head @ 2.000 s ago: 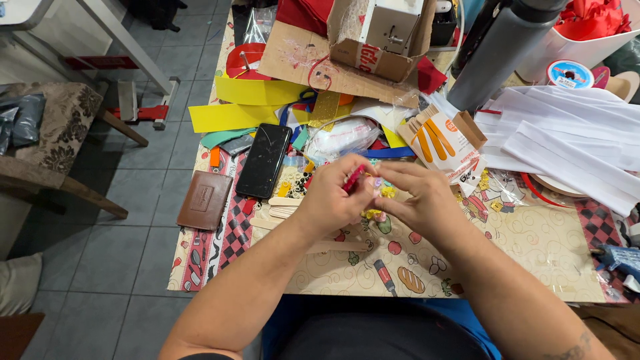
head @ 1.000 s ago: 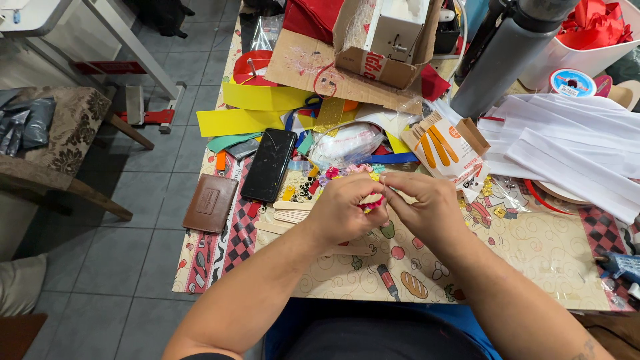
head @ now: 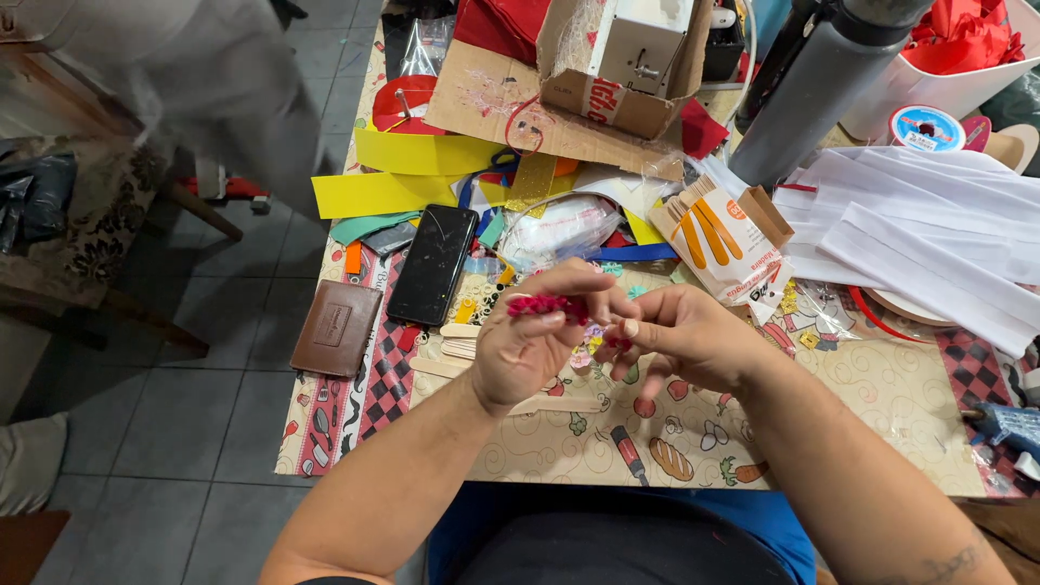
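My left hand [head: 528, 337] is closed loosely around a strip of dark pink trim [head: 548, 307], which shows between thumb and fingers. My right hand [head: 686, 333] meets it on the right, with thumb and forefinger pinched on the trim's end; a little more pink hangs beneath those fingers. Small pastel flower pieces [head: 582, 357] lie on the table behind and below the fingers. Wooden craft sticks [head: 439, 367] lie left of my left hand and under it. Farther back is an open paper box of wooden sticks [head: 719, 240].
A black phone [head: 433, 264] and a brown leather wallet [head: 336, 328] lie at left. Yellow sheets [head: 386, 195], a cardboard box [head: 609, 101] and a grey bottle [head: 821, 89] stand or lie behind. White fabric strips [head: 934, 244] and a blue glue gun [head: 1007, 426] are at right.
My hands have parted a little and my left hand has opened more, so a longer piece of the pink trim shows. A blurred grey shape has come in at the upper left.
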